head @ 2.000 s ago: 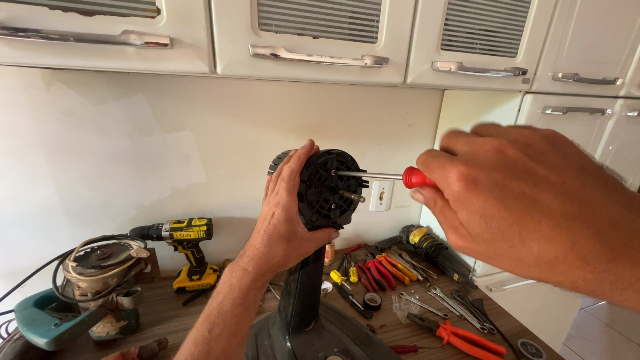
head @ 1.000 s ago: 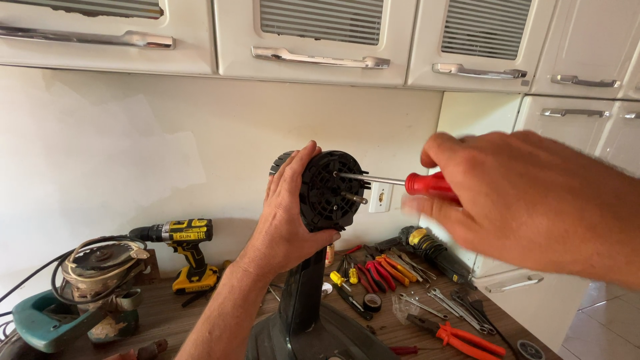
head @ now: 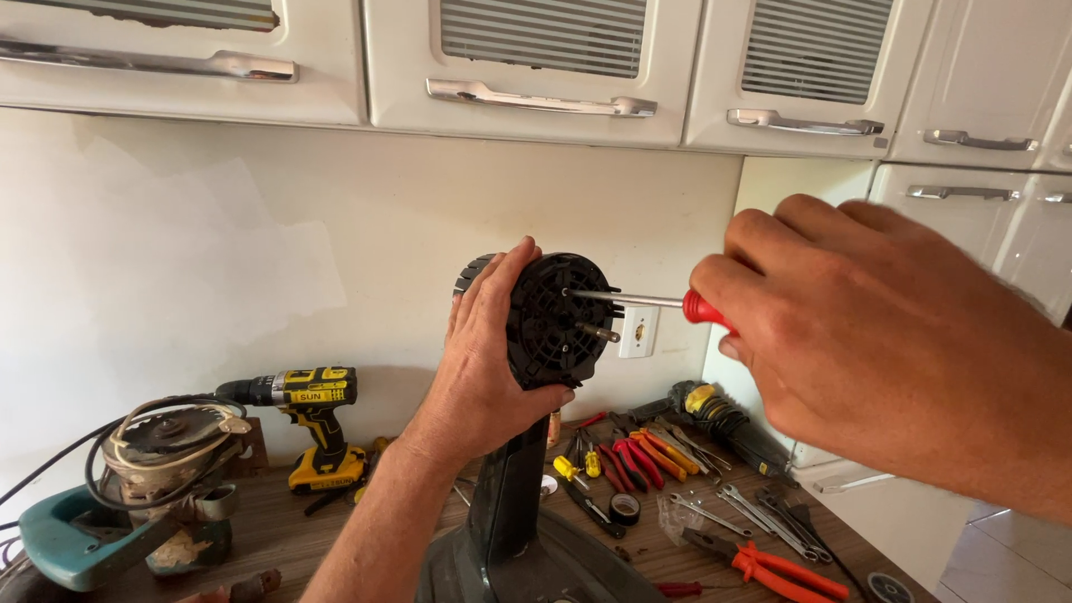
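Note:
A round black plastic motor housing (head: 559, 322) with a ribbed face and a metal shaft (head: 598, 332) stands on top of a dark pedestal stand (head: 515, 494). My left hand (head: 486, 368) wraps around its left side, fingers over the top and thumb beneath. My right hand (head: 825, 327) is closed on the red handle of a screwdriver (head: 636, 298). The screwdriver's tip meets a screw hole in the upper part of the housing's face, above the shaft. Most of the handle is hidden in my right hand.
On the wooden counter are a yellow cordless drill (head: 322, 427), a teal circular saw (head: 92, 536), orange-handled pliers (head: 766, 569), wrenches (head: 775, 519), black tape (head: 625, 508) and an angle grinder (head: 729, 427). Cabinets (head: 536, 113) hang above; a wall socket (head: 639, 332) sits behind the housing.
My right hand has changed its grip on the screwdriver's handle, its fingers loosened a second ago and now curled around it. My left hand and the housing have stayed in place.

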